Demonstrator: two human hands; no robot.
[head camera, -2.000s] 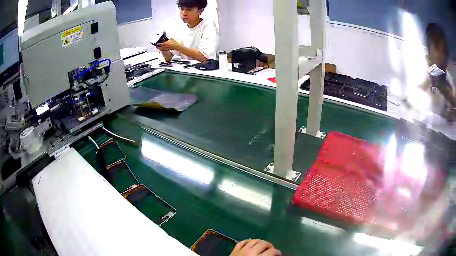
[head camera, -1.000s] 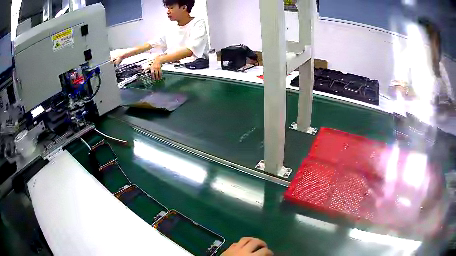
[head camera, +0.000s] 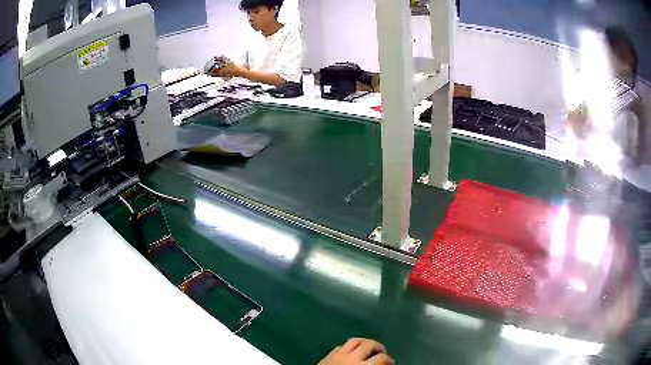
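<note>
Several thin phone frames, dark with silver edges, lie in a row on the green belt (head camera: 330, 321) at left. The nearest frame (head camera: 223, 299) has orange at its far end and small whitish parts at its near end. Another frame (head camera: 173, 258) lies beyond it, closer to the machine. One hand, apparently my left hand (head camera: 359, 352), shows at the bottom edge, right of the frames and apart from them. Only its curled fingers and knuckles show. Its fingertips and anything under them are hidden. My right hand is not in view.
A white worktop (head camera: 118, 299) borders the belt at left. A grey-white machine (head camera: 86, 93) stands at far left. A pale post (head camera: 397, 135) rises behind the belt. A red mesh tray (head camera: 471, 265) lies at right. A dark sheet (head camera: 232, 145) lies beyond the rail. Two people are opposite.
The near frames have shifted up and left along the belt, away from the hand. The hand stays at the bottom edge. The person opposite has drawn their hands back and holds something.
</note>
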